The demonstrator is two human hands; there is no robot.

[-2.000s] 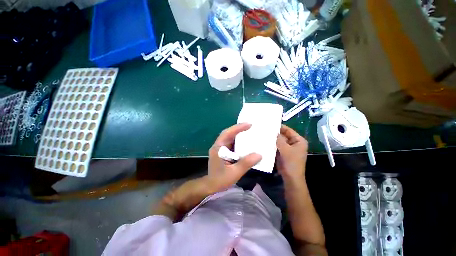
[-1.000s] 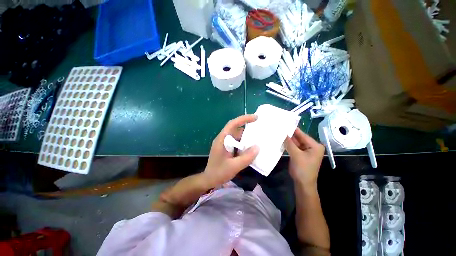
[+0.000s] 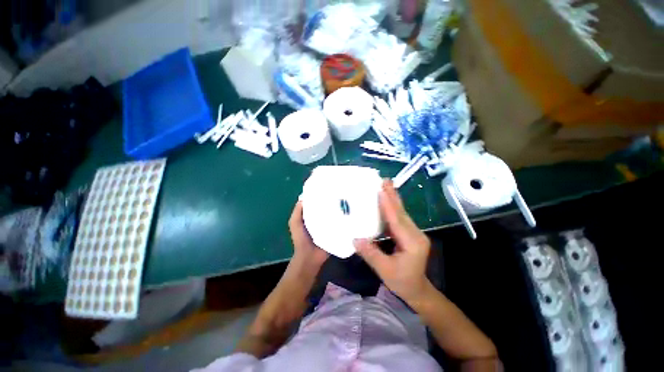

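Note:
A white plastic housing [image 3: 327,218] is held up over the bench's front edge, its face with the dark centre hole turned to the camera. My left hand [image 3: 304,236] holds it from the left and below, its fingers partly hidden behind it. My right hand [image 3: 399,247] grips its right side, with thumb and fingertips at the rim. No arm can be made out on the held housing. Two bare housings, one on the left [image 3: 304,136] and one on the right [image 3: 349,113], stand behind it. An assembled unit [image 3: 477,183] with two projecting sticks lies at the bench's front edge.
White arms with blue strands [image 3: 429,127] lie right of centre, and loose arms [image 3: 244,131] lie left. A blue tray [image 3: 164,105], perforated tray [image 3: 115,236] and orange-brown jar [image 3: 342,73] are on the bench. A cardboard box [image 3: 524,94] stands right; rows of units [image 3: 557,299] sit below it.
The housing has turned so its holed face shows. My left hand has moved lower behind it, and my right hand has come onto its right side. The camera view has shifted and tilted.

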